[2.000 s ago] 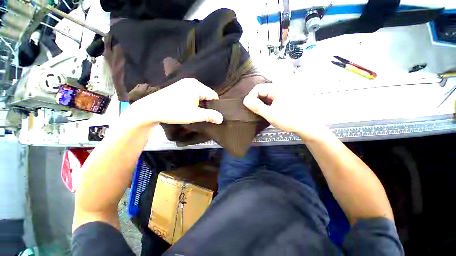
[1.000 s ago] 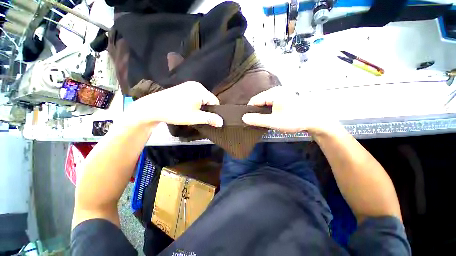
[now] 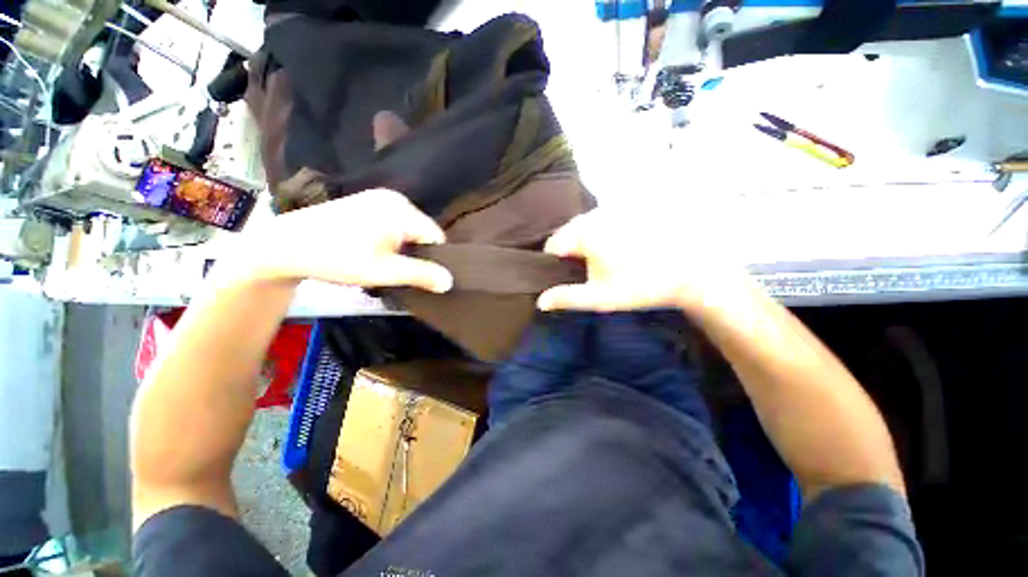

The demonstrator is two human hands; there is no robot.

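Note:
A black and dark brown garment (image 3: pixel 395 124) lies heaped on the white table in front of me. Its brown ribbed band (image 3: pixel 496 271) is folded and stretched between my hands at the table's front edge, with a flap hanging below. My left hand (image 3: pixel 372 242) pinches the band's left part between thumb and fingers. My right hand (image 3: pixel 620 259) pinches its right part the same way. The right hand is overexposed, so its finger detail is faint.
Thread snips (image 3: pixel 806 141) lie on the table (image 3: pixel 721 214) at right, below the sewing machine (image 3: pixel 947 85). A smartphone (image 3: pixel 194 194) leans at left by another machine. A ruler tape runs along the front edge. A cardboard box (image 3: pixel 400 445), blue crate and red stool are below.
My left hand has moved left, widening the gap between my hands, and more of the folded band shows between them. Both hands still hold it.

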